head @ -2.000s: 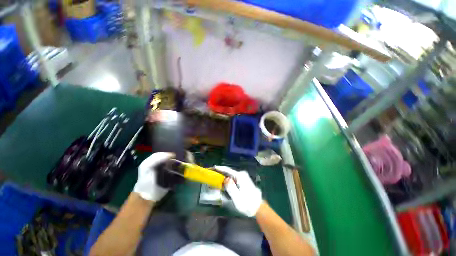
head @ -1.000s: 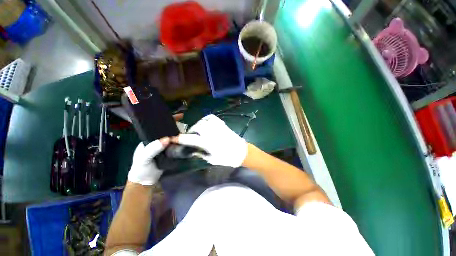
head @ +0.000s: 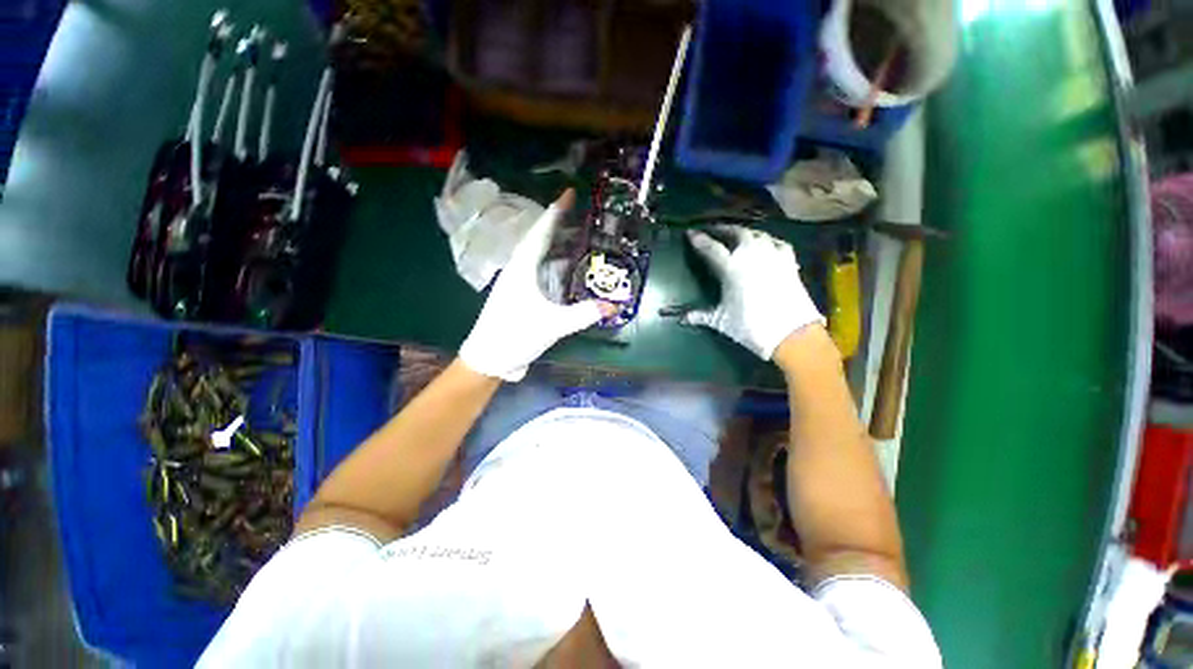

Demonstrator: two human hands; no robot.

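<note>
A black lock housing (head: 612,242) lies on the green mat, open side up, with metal parts and a round silvery part at its near end. A long silver rod (head: 666,118) sticks out from its far end. My left hand (head: 521,303), in a white glove, holds the housing from the left, thumb on its near end. My right hand (head: 756,290), also gloved, is right of the housing, fingers apart. Thin dark tool parts, perhaps pliers (head: 713,220), show by its fingertips and thumb; whether they touch is unclear. A crumpled white cloth (head: 482,233) lies behind my left hand.
Several housings with rods (head: 236,235) stand at left. A blue bin (head: 66,457) of dull brass parts is at near left. A blue tray (head: 743,92) and white bucket (head: 932,59) are at the back. A yellow handle (head: 844,307) and hammer (head: 900,340) lie right, beside the green conveyor (head: 1014,327).
The housing has gone from being held closed side up to lying open side up on the mat. My right hand has left it and moved right. The yellow handle now lies by the hammer.
</note>
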